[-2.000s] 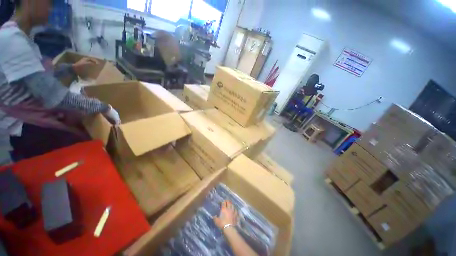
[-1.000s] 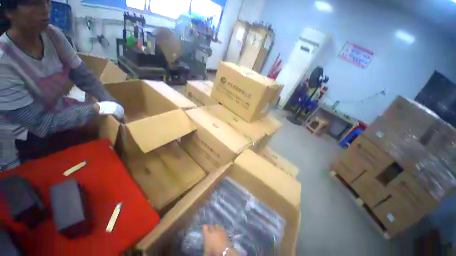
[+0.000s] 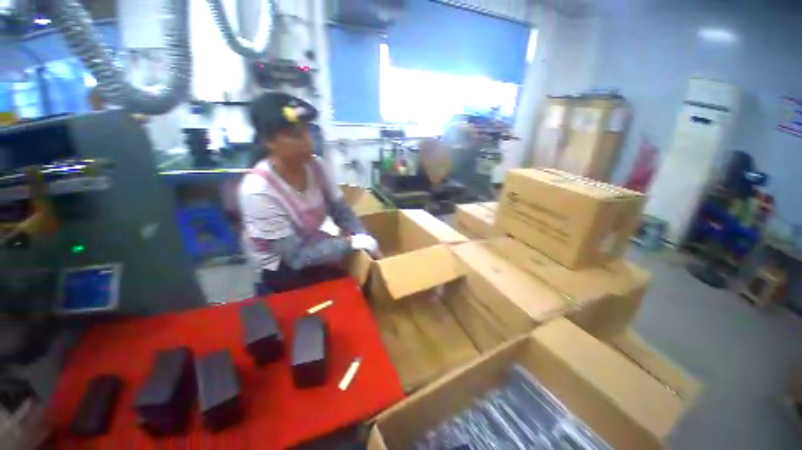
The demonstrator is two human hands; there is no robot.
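Several matt black blocks stand or lie on the red table cover (image 3: pixel 352 387), among them one black block (image 3: pixel 309 352) near two small pale strips (image 3: pixel 350 373). The large carton (image 3: pixel 607 387) is open at the lower right, and bagged parts (image 3: pixel 519 417) under shiny film fill its visible inside. The carton's near side is cut off by the bottom edge. Neither of my hands is in the picture.
A coworker (image 3: pixel 295 206) stands beyond the table with a gloved hand at another open carton (image 3: pixel 422 271). Sealed cartons (image 3: pixel 563 215) are stacked behind the large carton. A grey-green machine (image 3: pixel 145 220) with a small blue screen stands at the left.
The view has swung left, so more black blocks and the machine now show, and the pallet stack is nearly gone. My bare hand, earlier on the bagged parts, is out of the picture.
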